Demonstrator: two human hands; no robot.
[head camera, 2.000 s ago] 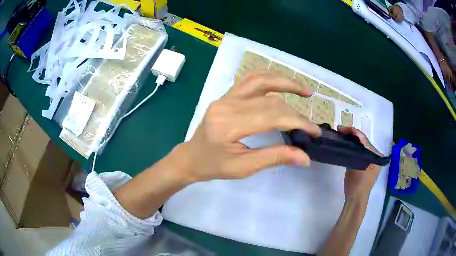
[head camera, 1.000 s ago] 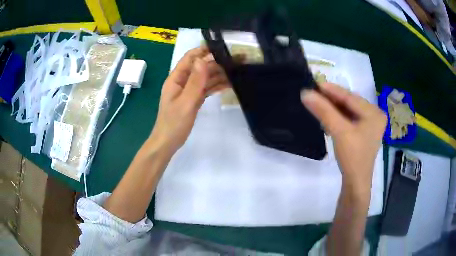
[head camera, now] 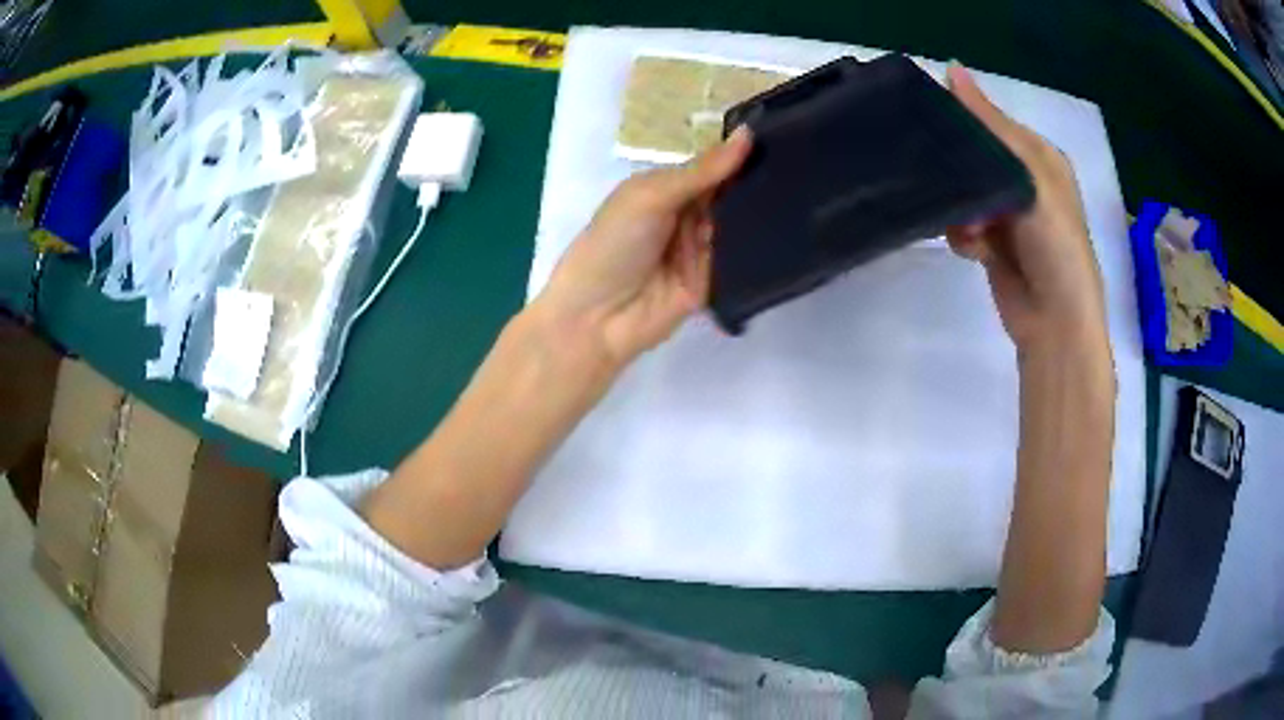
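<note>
A black phone case (head camera: 852,183) is held tilted above the upper part of the white foam mat (head camera: 789,464). My left hand (head camera: 641,253) grips its left edge, the thumb near the upper left corner. My right hand (head camera: 1035,211) holds its right end, with fingers under and behind it. Both hands are bare. The case's window end cannot be made out clearly from this angle. A tan adhesive sheet (head camera: 669,101) lies on the mat behind the case, which partly hides it.
At left are white waste strips (head camera: 190,169), a bagged adhesive pack (head camera: 317,211) and a white charger (head camera: 441,151) with its cable. A cardboard carton (head camera: 127,521) stands lower left. At right are a blue bin of tan scraps (head camera: 1187,288) and another black case (head camera: 1190,521).
The case has turned from upright, with its window end up, to a slanted pose showing a plain black face. My left hand has moved right and down onto its left edge; my right hand has moved up.
</note>
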